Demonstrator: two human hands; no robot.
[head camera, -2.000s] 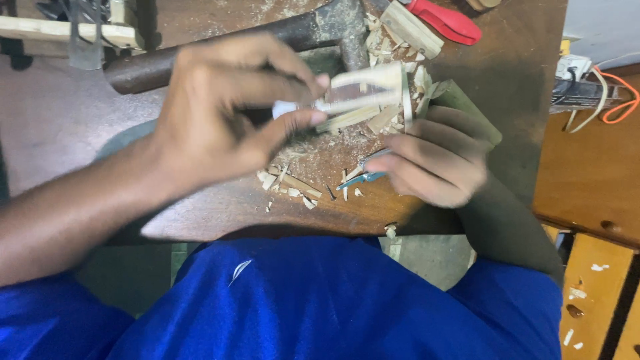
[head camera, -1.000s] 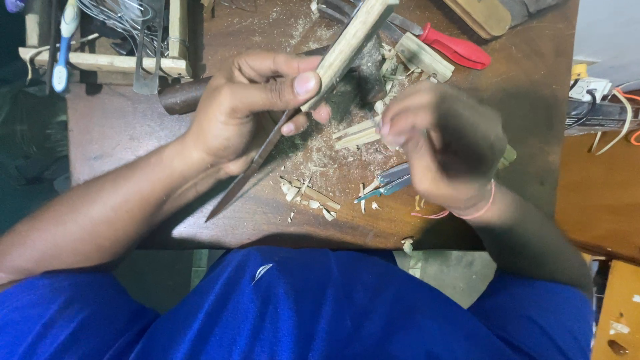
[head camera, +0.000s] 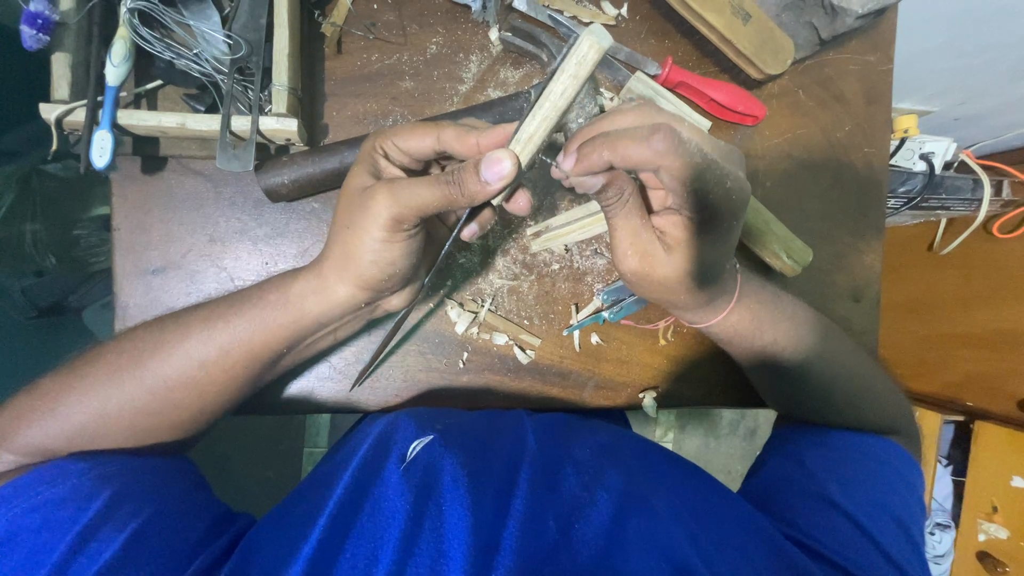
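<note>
My left hand (head camera: 436, 188) grips a pale wooden handle piece (head camera: 560, 100) together with a thin dark metal blade (head camera: 416, 300), whose pointed end slants down toward the table's front edge. Close to the right side of the wood, my right hand (head camera: 656, 192) pinches a small thin dark item (head camera: 550, 162), perhaps a nail or pin, between thumb and fingers. Beneath the hands lie split wood pieces (head camera: 570, 227) and a hammer with a dark handle (head camera: 304, 168), its head partly hidden. Blue-handled small pliers or a folding tool (head camera: 612, 306) rest below my right hand.
Wood shavings (head camera: 496, 328) and sawdust cover the tabletop (head camera: 200, 232). A red-handled tool (head camera: 712, 92) and a wooden block (head camera: 740, 32) lie at the back. A wooden tray (head camera: 176, 122) with wire and a toothbrush (head camera: 108, 104) stands back left. Cables (head camera: 980, 192) hang at the right.
The wood and blade, upright-slanted in my left hand a second ago too, stay there. My right hand has moved closer to the wood. Two seconds ago my hands were farther apart around blurred pieces.
</note>
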